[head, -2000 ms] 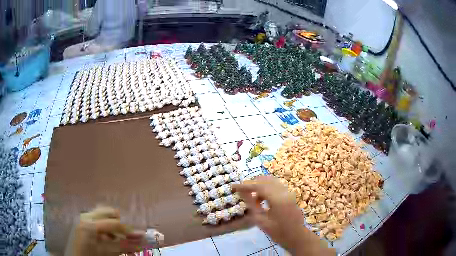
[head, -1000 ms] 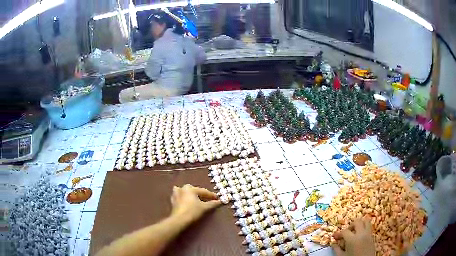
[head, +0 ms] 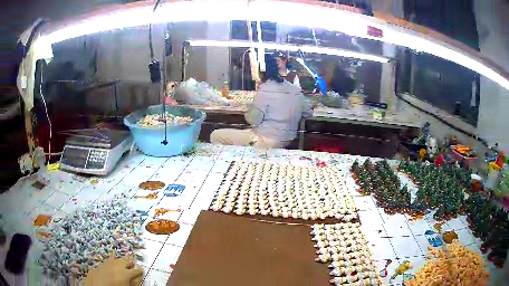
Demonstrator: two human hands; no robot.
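Observation:
My left hand point(head: 114, 272) is at the bottom left, cut off by the lower edge and blurred, on the near side of a loose heap of grey-white figure pieces point(head: 92, 232). Whether it holds a piece cannot be told. My right hand is out of the picture. Assembled figures point(head: 284, 187) stand in tight rows at the far end of the brown work board point(head: 245, 251), and a second block point(head: 346, 251) stands along its right side. A loose heap of peach pieces point(head: 452, 265) lies at the lower right, cut off by the edge.
A blue basin point(head: 167, 137) of small pale pieces and a digital scale point(head: 92, 156) stand at the far left. A dark object point(head: 18, 253) lies at the left edge. Miniature green trees point(head: 385, 187) stand at the right. A person point(head: 276, 111) sits at a back bench.
The view has swung left and up. My left hand has gone from the rows of figures to the grey-white heap. My right hand, earlier at the peach heap, has left the picture.

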